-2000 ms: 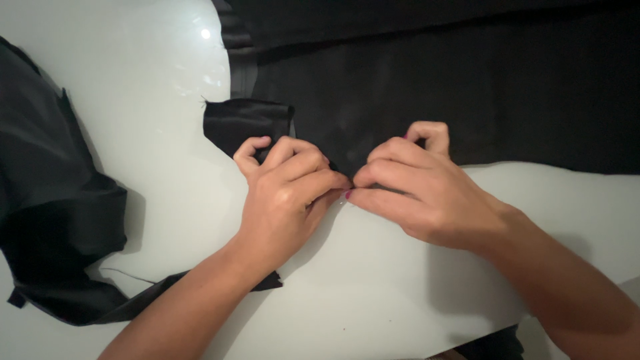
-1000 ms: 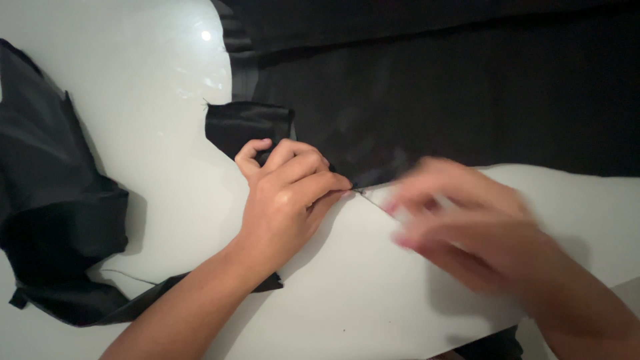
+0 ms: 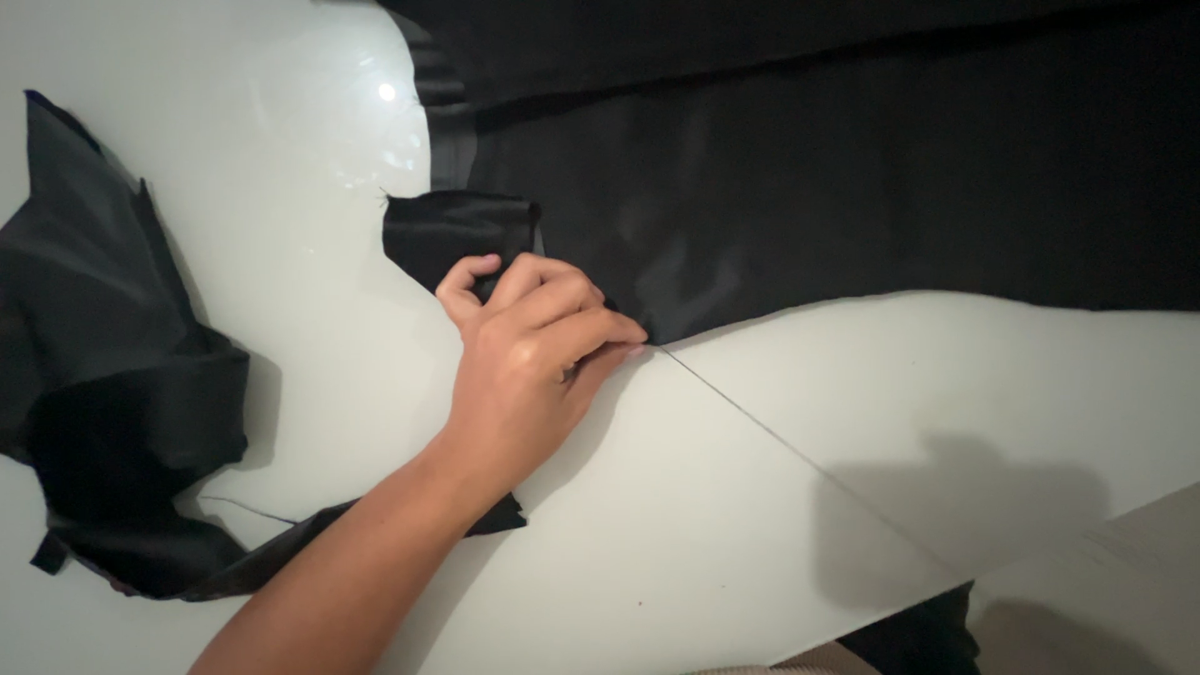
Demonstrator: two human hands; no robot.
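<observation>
My left hand (image 3: 525, 337) pinches the lower edge of a large black fabric (image 3: 797, 187) between thumb and index finger, near the middle of the head view. A folded flap of the same dark cloth (image 3: 459, 220) lies just above its curled fingers. From the pinched spot a thin dark thread (image 3: 778, 438) runs taut, down and to the right, toward the table's edge. My right hand is out of view, so what it holds is hidden.
A crumpled piece of black fabric (image 3: 122, 403) lies on the left of the white glossy table (image 3: 600, 562), its strip passing under my left forearm. A loose thread (image 3: 248, 509) curls beside it. Dark cloth (image 3: 919, 628) shows below the table's front edge.
My right hand was at the fabric edge beside my left hand, then drew away to the right and has left the view. The thread now stretches out long. My left hand has stayed in place.
</observation>
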